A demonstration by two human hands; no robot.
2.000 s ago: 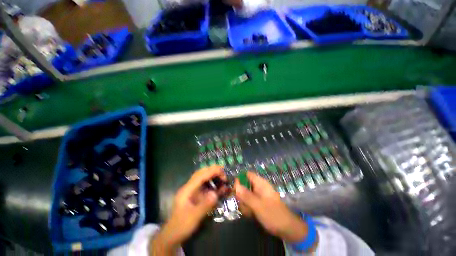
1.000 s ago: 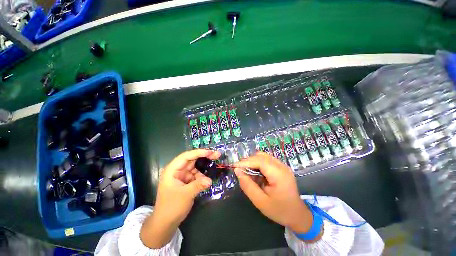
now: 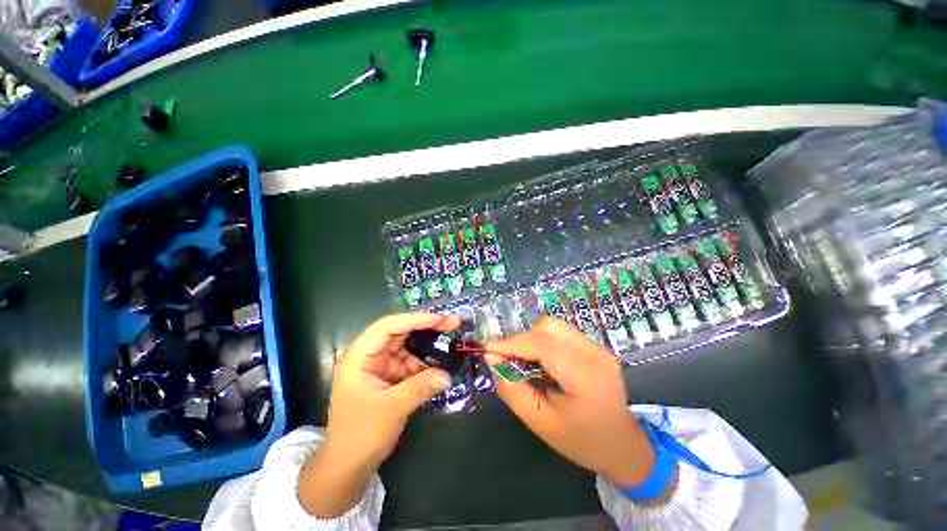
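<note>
My left hand [image 3: 374, 389] holds a glossy black plastic housing [image 3: 428, 345] between thumb and fingers. My right hand [image 3: 566, 394] holds a green circuit board [image 3: 511, 369], partly hidden by the fingers. Thin red lead wires [image 3: 472, 350] run between the board and the housing, which are apart. A clear blister tray [image 3: 582, 230] lies behind and right of my hands, with rows of green boards and some empty slots. A blue wrist strap [image 3: 657, 469] is on my right wrist.
A blue parts bin [image 3: 272, 311] full of black housings stands at left. Stacked clear trays [image 3: 867, 249] stand at right. Beyond a white edge, the green conveyor belt [image 3: 582, 73] carries small black parts [image 3: 420, 39]. Another blue bin [image 3: 99, 73] is at far left.
The black parts on the belt have moved left. My hands now hold the housing and board close together in front of me; more of the green board shows at my right fingers.
</note>
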